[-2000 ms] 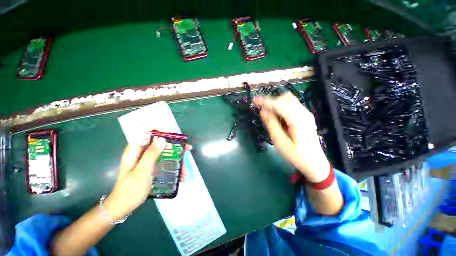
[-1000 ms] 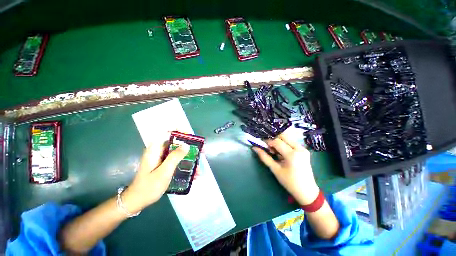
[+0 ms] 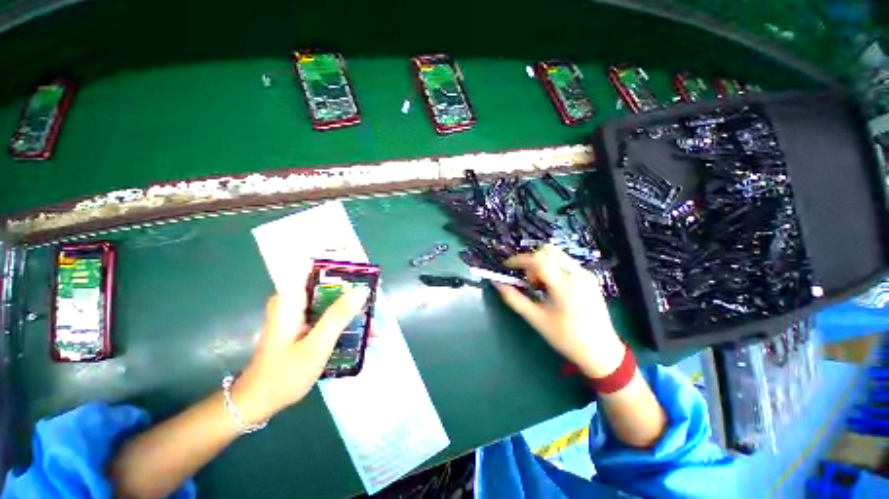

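My left hand holds a red-edged phone assembly over a pale label sheet, its thumb on the green board near the top. My right hand holds a thin, pale, pointed hand tool between thumb and fingers, its tip pointing left. A small black plastic part lies at or near the tip; I cannot tell if they touch. Another small part lies just above it. A loose pile of black parts lies beyond my right hand.
A black parts bin full of black parts stands at the right, with clear plastic trays below it. Another phone assembly lies at the left. Several phones lie on the green conveyor beyond the worn pale strip.
My right hand has moved from the black pile back towards the bench front, and the tool shows in it. A black part now lies by the tip. My left hand still holds the phone.
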